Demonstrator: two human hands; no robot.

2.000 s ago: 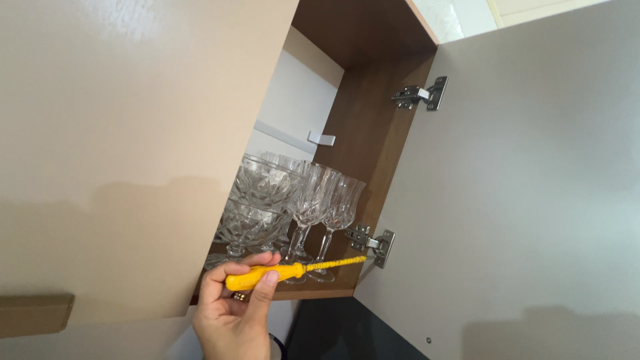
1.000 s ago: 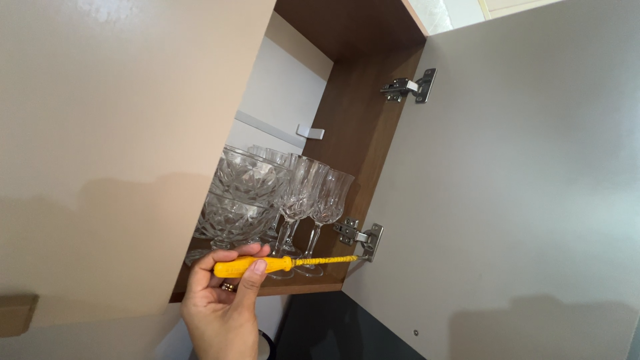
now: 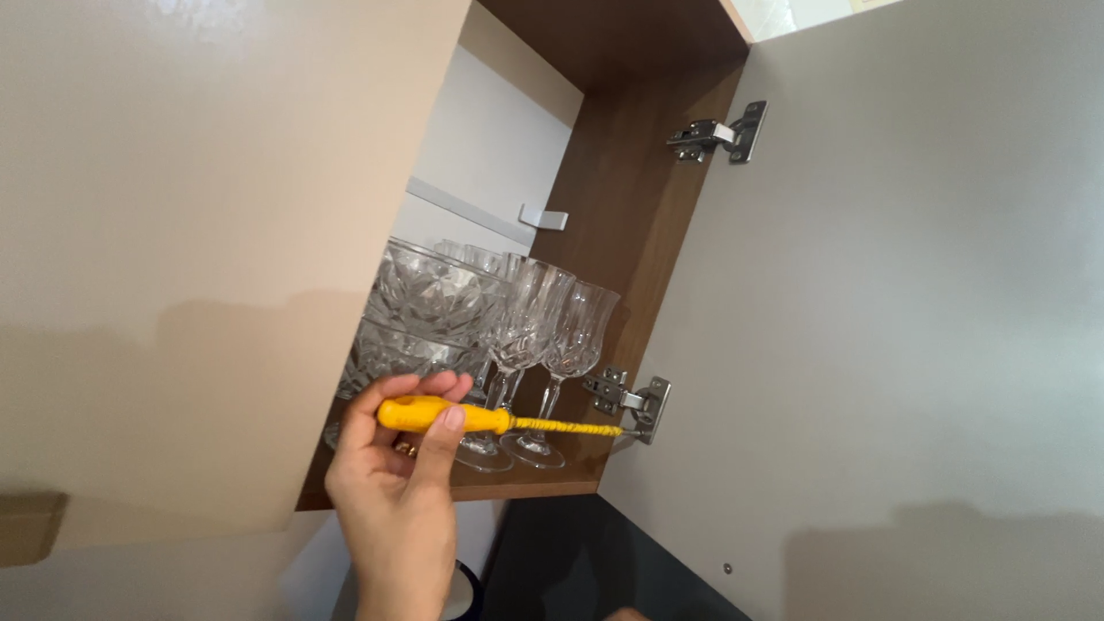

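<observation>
My left hand [image 3: 401, 492], with a ring on one finger, holds a screwdriver by its yellow handle [image 3: 440, 416], thumb on the near side. The shaft has a yellow covering, and its bare metal tip reaches the lower end of the lower cabinet hinge's door plate [image 3: 657, 410]. Whether the tip sits in a screw cannot be told. A sliver of skin [image 3: 625, 614] at the bottom edge appears to be my right hand; its fingers are hidden. Behind the screwdriver stand stemmed glasses [image 3: 582, 332] and stacked cut-glass bowls [image 3: 431, 293].
The grey cabinet door [image 3: 862, 285] stands open at the right, joined at the upper hinge [image 3: 720, 136] too. A closed beige door [image 3: 207, 216] covers the left. Inside the brown cabinet [image 3: 617, 172] is a metal bracket [image 3: 545, 218]. A dark surface [image 3: 578, 552] lies below.
My left hand keeps hold of the screwdriver, its tip still by the lower hinge. A sliver of skin has come into view at the bottom edge.
</observation>
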